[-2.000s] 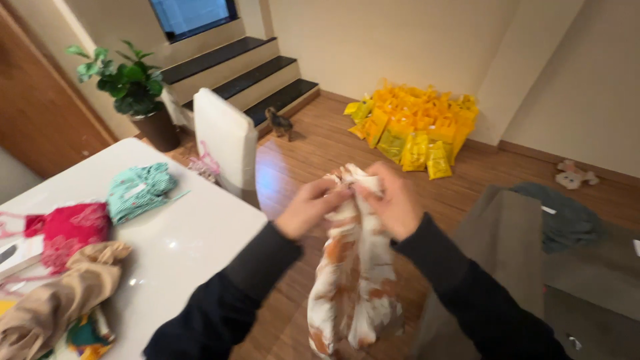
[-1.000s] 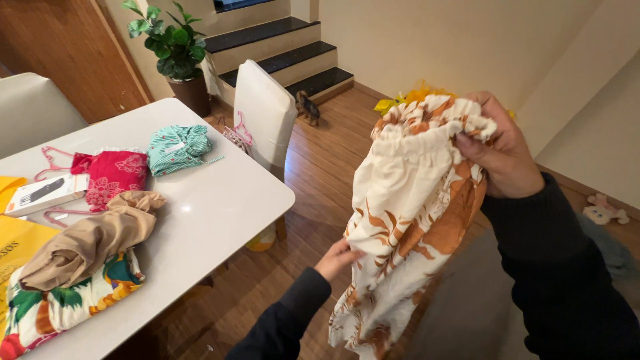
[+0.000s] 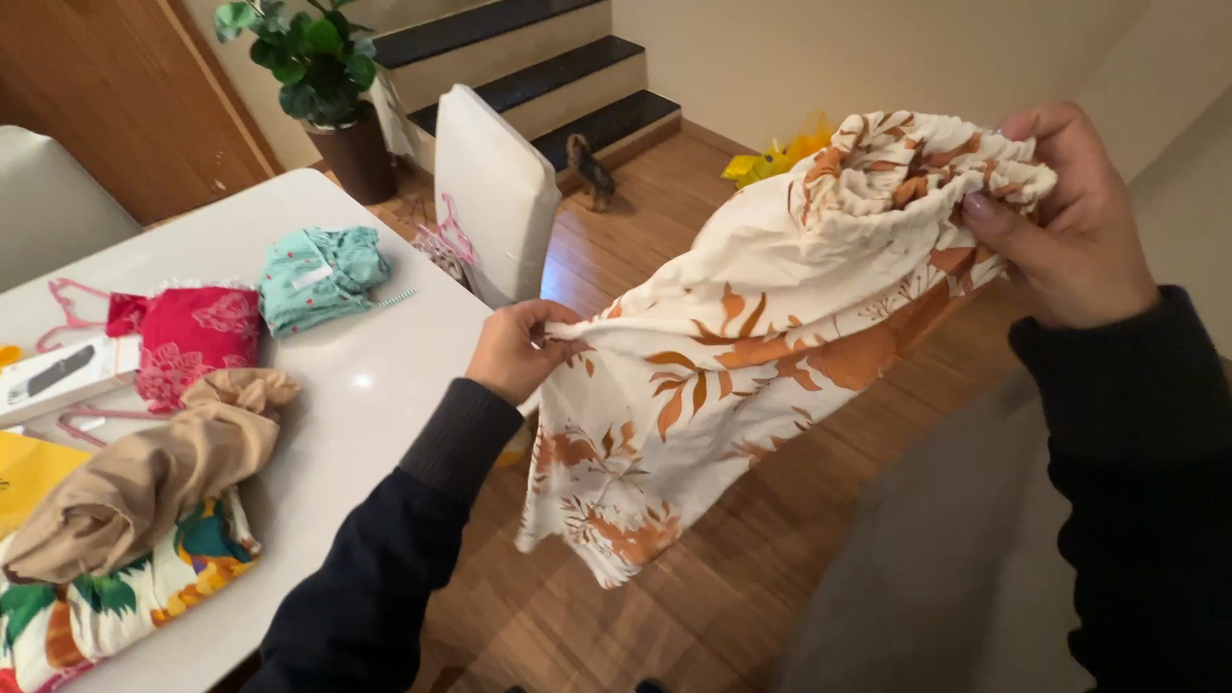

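Note:
A white garment with a rust-brown leaf print (image 3: 731, 337) is stretched between my hands above the wooden floor. My right hand (image 3: 1078, 212) grips its gathered elastic waistband at the upper right. Lower down, my left hand (image 3: 525, 351) pinches one edge of the cloth beside the table's corner. The garment's lower end hangs loose below my left hand. On the white table (image 3: 356, 423) at left lie a folded mint-green garment (image 3: 322, 279), a red garment with pink flowers (image 3: 197, 337), a crumpled beige cloth (image 3: 164, 462) and a colourful printed cloth (image 3: 125, 597).
Pink hangers (image 3: 72, 313), a white box (image 3: 58, 375) and a yellow bag (image 3: 34, 472) share the table. Beyond it stand a white chair (image 3: 491, 192), a potted plant (image 3: 351, 154) and dark-topped stairs (image 3: 616, 125). A small dog (image 3: 589, 173) is near the stairs; yellow bags (image 3: 780, 159) lie behind the garment.
Two seconds ago both hands were together at the garment's top. Since then they have moved apart, the right at the waistband and the left farther down, and the cloth is now spread out sideways.

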